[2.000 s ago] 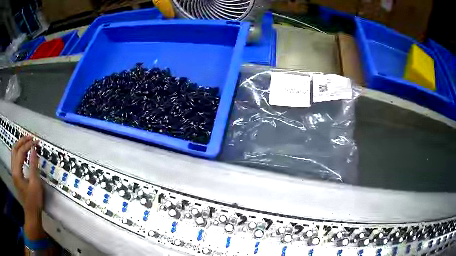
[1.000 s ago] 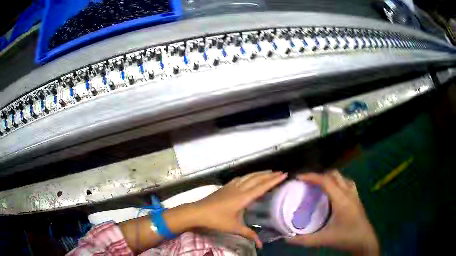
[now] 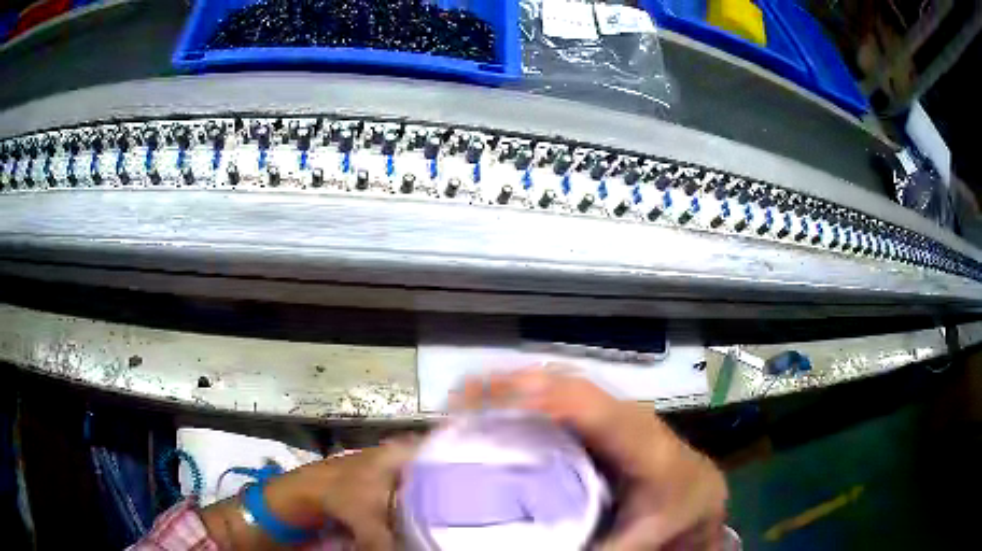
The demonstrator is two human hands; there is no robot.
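A bottle or cup with a pale lilac lid and a purple flap [image 3: 501, 490] is close below the camera, lid facing up. My left hand [image 3: 361, 490] is at its left side, blurred and partly hidden by the lid. The wrist wears a bright blue strap [image 3: 267, 511]. My right hand [image 3: 635, 463] is curled round the right and far side of the bottle. Both hands hold it. The bottle's body is hidden under the lid.
White circuit boards [image 3: 377, 169] run in a long row along the metal rail [image 3: 323, 231]. Beyond are a blue bin [image 3: 345, 67] of black components and a clear bag [image 3: 598, 59]. A white sheet [image 3: 463, 371] with a dark flat object [image 3: 592, 335] lies on the ledge [image 3: 269, 377].
Two seconds ago my left hand was at the boards. Since one second ago both hands and the bottle have moved left and closer to the camera. The view has turned, showing more of the bin.
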